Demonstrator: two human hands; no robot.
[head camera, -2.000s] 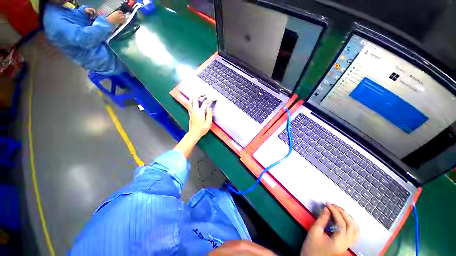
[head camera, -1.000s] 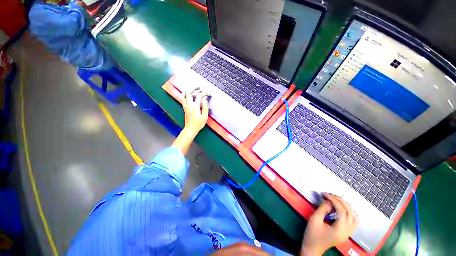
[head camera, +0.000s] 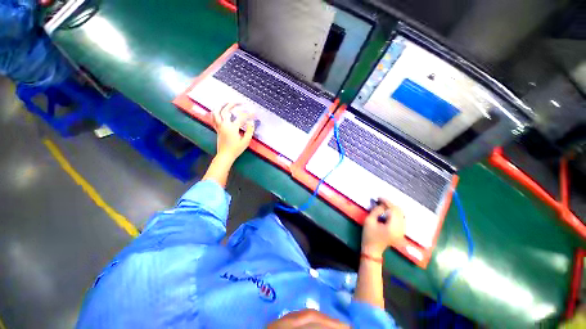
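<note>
Two open laptops lie in red-orange trays on the green bench. My left hand (head camera: 232, 130) is on the palm rest of the left laptop (head camera: 273, 133), fingers curled over a small dark thing, perhaps a mouse. My right hand (head camera: 383, 226) is on the palm rest of the right laptop (head camera: 360, 184), curled over a small dark thing that I cannot make out clearly. The right screen (head camera: 424, 103) shows a white page with a blue box. The left screen (head camera: 283, 38) shows a grey page with a dark strip.
A blue cable (head camera: 340, 154) loops between the laptops over the bench edge. Another blue cable (head camera: 468, 231) hangs at the right. Red rails (head camera: 536, 189) stand at the far right. A person's blue sleeve (head camera: 26, 48) and blue stools (head camera: 61, 109) are at the left.
The view has swung to the right, so the laptops appear smaller and further left, and the red rails show. Both hands stay on the palm rests. The blue box remains on the right screen.
</note>
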